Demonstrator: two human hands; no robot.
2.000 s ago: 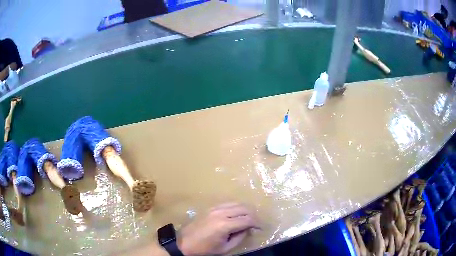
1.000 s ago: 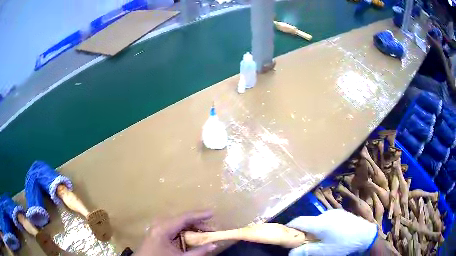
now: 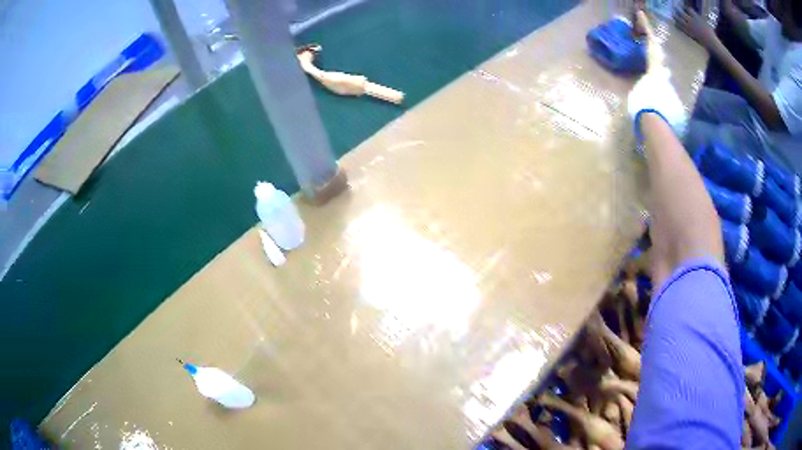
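My right hand [image 3: 658, 98], in a white knitted glove with a blue wrist edge, reaches to the far upper right of the tabletop. It is closed on a tan leg part [image 3: 652, 46] that points away from me. A blue shorts part [image 3: 616, 46] lies just left of the leg; I cannot tell whether they touch. My left hand is out of the picture. A white glue bottle with a blue tip [image 3: 222, 387] stands at the lower left of the table. A taller whitish bottle [image 3: 280, 218] stands by the metal post.
The metal post [image 3: 286, 97] rises at the table's belt edge. Another leg part [image 3: 343, 84] lies on the green belt [image 3: 167, 237]. Loose legs [image 3: 607, 395] fill a bin under my right arm, beside stacked blue shorts [image 3: 752, 255]. Another person's arm [image 3: 739, 75] is at the upper right.
The view has swung right. My gloved right hand has moved from above the bin to the far shorts part with a leg. My bare left hand has left the leg and the picture.
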